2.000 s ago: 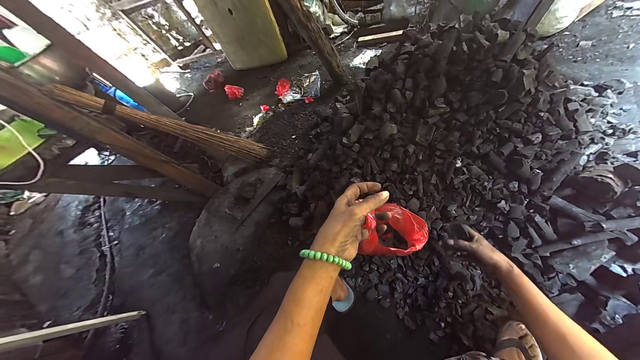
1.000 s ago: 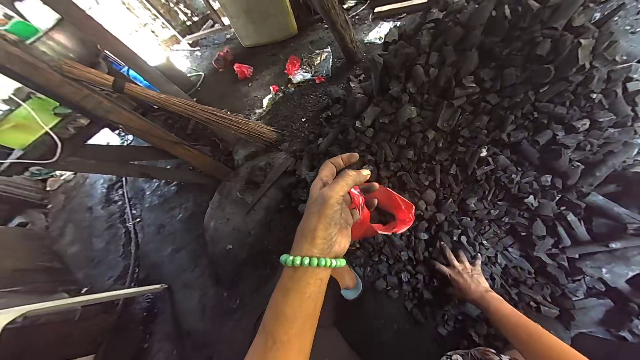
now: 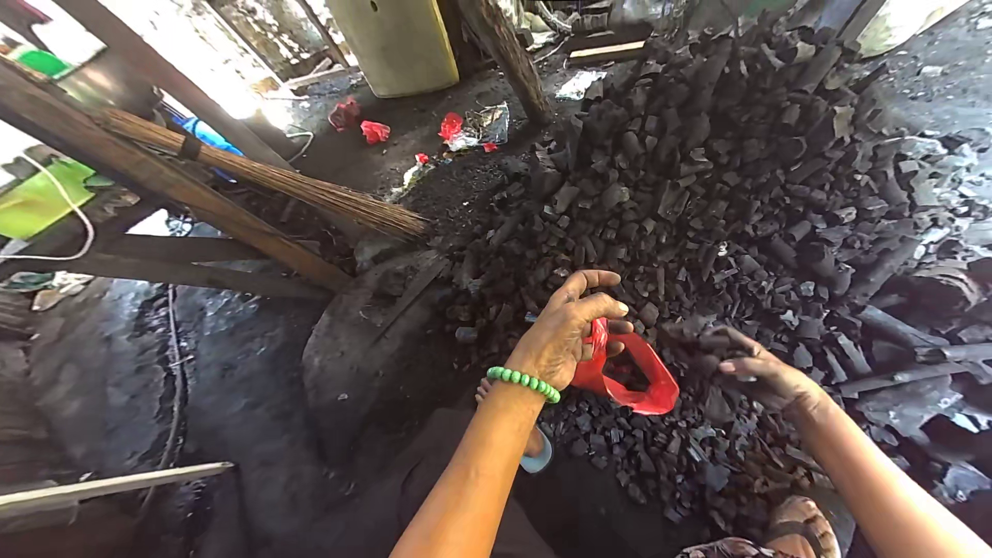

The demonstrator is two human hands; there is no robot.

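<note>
My left hand (image 3: 570,329), with a green bead bracelet (image 3: 523,383) at its wrist, grips the rim of a small red plastic bag (image 3: 655,391). The bag's mouth is open upward, with dark pieces inside. Just right of the bag, my right hand (image 3: 763,368) is above the charcoal pile (image 3: 697,194), its fingers curled around dark charcoal pieces that blur into the pile behind. How many pieces it holds, I cannot tell.
Left of the pile are a stick broom (image 3: 310,190) and slanted wooden beams (image 3: 194,198). A wooden post (image 3: 511,66) and a yellowish container (image 3: 395,46) stand behind. Red plastic scraps (image 3: 375,132) lie on the ground. My sandaled foot (image 3: 802,527) is at the lower right.
My right hand was spread flat on the charcoal one second ago; now it is raised near the bag, fingers curled around charcoal. The left hand still holds the red bag.
</note>
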